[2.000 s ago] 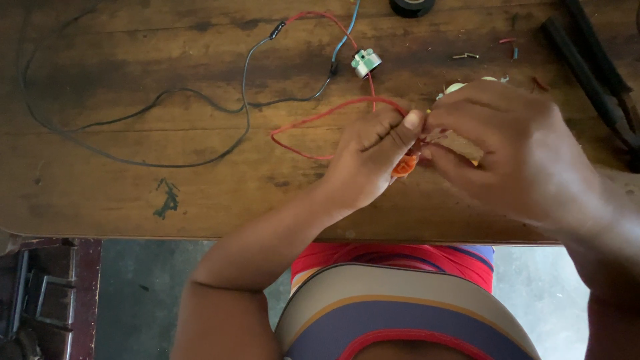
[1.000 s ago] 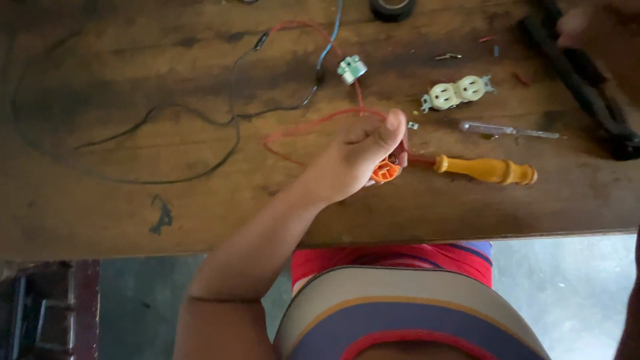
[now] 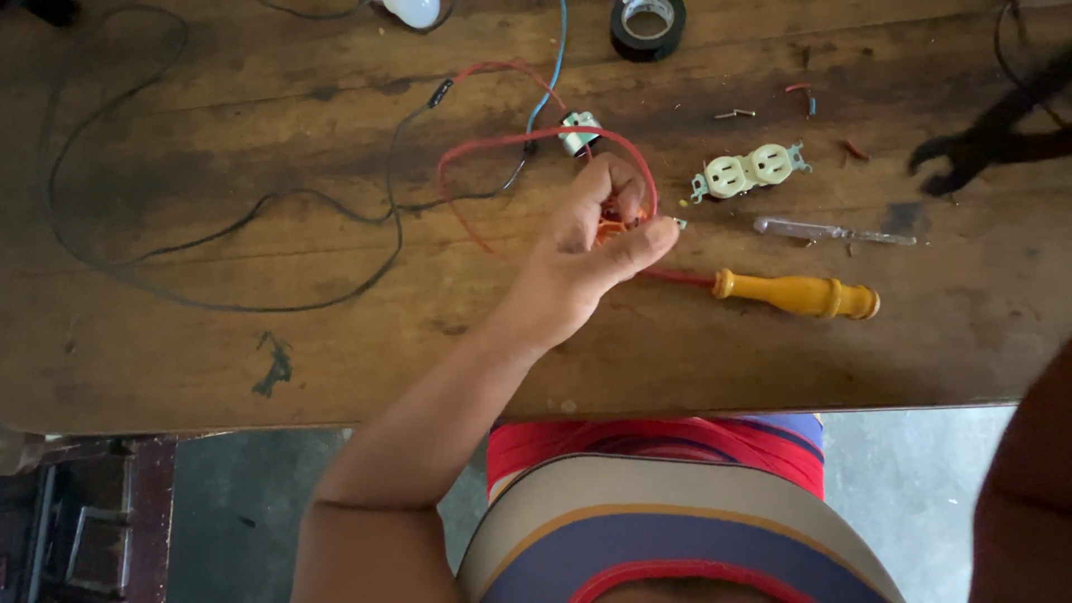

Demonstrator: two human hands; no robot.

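Note:
My left hand [image 3: 607, 239] is closed around an orange plastic electrical part [image 3: 615, 224], mostly hidden by the fingers, with a red wire [image 3: 536, 137] looping out of it. Just above the hand lies a small metal-and-white fitting [image 3: 579, 132] joined to red and blue wires. To the right of the hand are a cream duplex receptacle [image 3: 748, 172], a clear-handled tester screwdriver [image 3: 833, 231] and a screwdriver with a yellow handle [image 3: 796, 294], its red shaft passing behind the hand. My right hand is out of view; only its upper arm shows at the right edge.
Black wire [image 3: 394, 209] loops over the wooden table [image 3: 209, 360] at the left. A roll of black tape [image 3: 647, 29] and a white bulb [image 3: 413, 10] lie at the far side. A dark open-jawed tool [image 3: 976, 151] sits at the right, near small screws [image 3: 735, 114] and wire scraps.
My right hand has left the orange part, moved right past the dark tools, and gone out of view. The dark tool at the right has shifted. My left hand still holds the orange part.

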